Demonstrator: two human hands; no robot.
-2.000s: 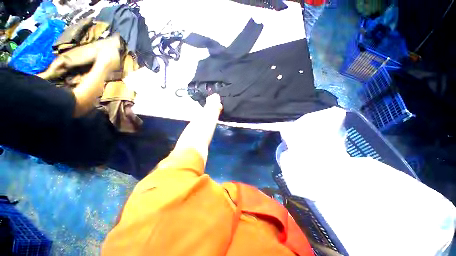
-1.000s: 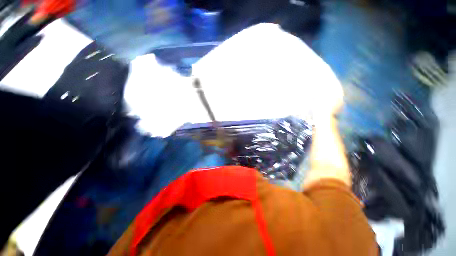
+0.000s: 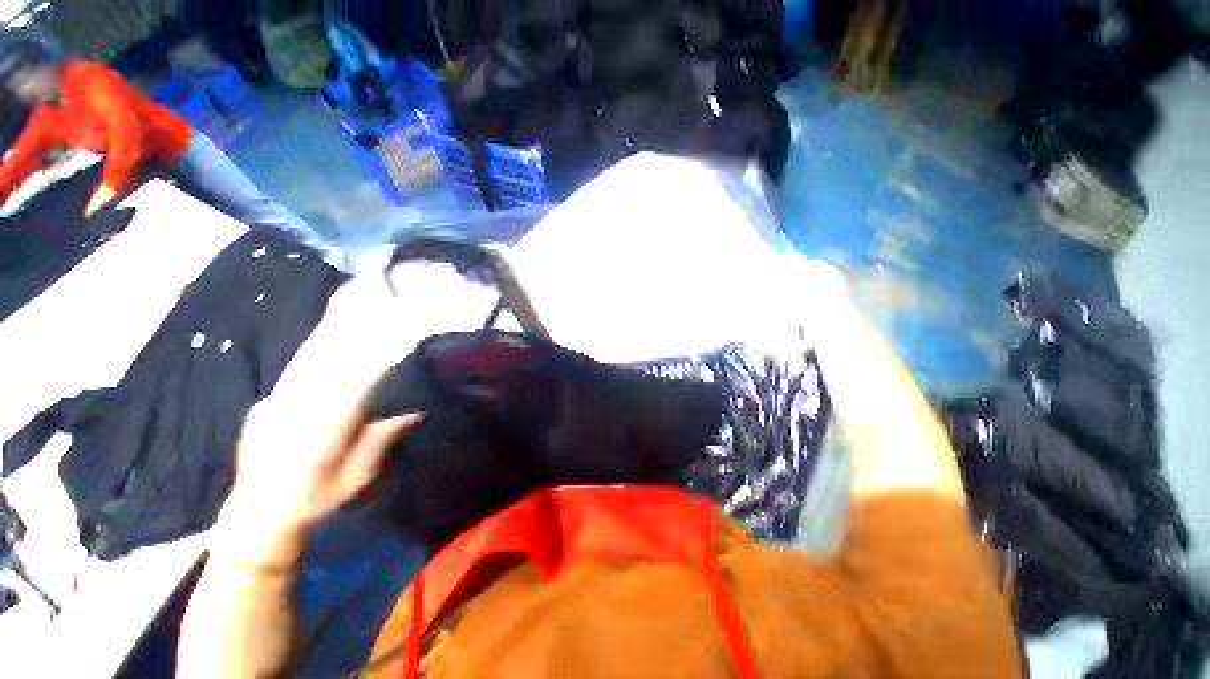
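A black garment (image 3: 557, 411) is up close in front of me, with a dark curved hanger hook (image 3: 445, 249) above its collar beside a tan post (image 3: 518, 299). My left hand (image 3: 332, 464) is at the garment's left shoulder with fingers spread against the cloth; its grip is unclear. A large stack of white poly bags (image 3: 650, 252) lies behind the garment. My right hand (image 3: 820, 312) reaches the stack's right edge; it is washed out, so its fingers and any hold cannot be made out. Glossy bagged garments (image 3: 776, 411) show below the stack.
Another black garment with light buttons (image 3: 199, 371) lies on the white-covered table (image 3: 179, 246) at left. A person in red (image 3: 126, 126) leans over its far end. Blue crates (image 3: 458, 166) and a dark heap (image 3: 624, 80) are beyond. Bagged black garments (image 3: 1075, 438) lie at right by a pale wall (image 3: 1181, 265).
The black garment and hanger hook are now in front of me at the post, and my left hand has come into view. The view has turned right from the table; my right hand stays at the stack's edge.
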